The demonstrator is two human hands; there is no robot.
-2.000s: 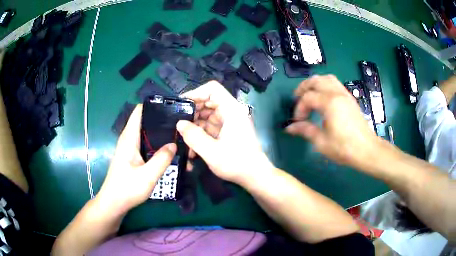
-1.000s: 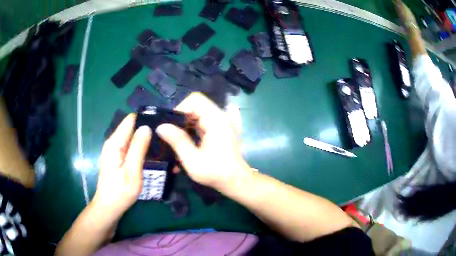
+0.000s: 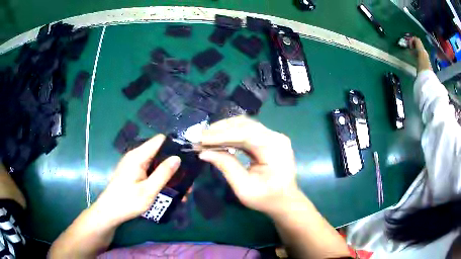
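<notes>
My left hand holds an open black phone housing, tilted, with a white dotted keypad area at its lower end. A thin red wire shows faintly beside my left thumb. My right hand pinches slim tweezers, their tips at the top end of the phone; the exact contact point is too blurred to tell. Loose black flat pieces lie scattered on the green bench beyond the phone.
A large heap of black pieces lies left of the white line. Stacked phones lie beyond the pile. Three more phones and a pinkish stick lie at right, near another person's white sleeve.
The tweezers have left the bench and are in my right hand, which has moved from the housing's middle to its top. The phone is more tilted. The neighbour's hand at far right has shifted.
</notes>
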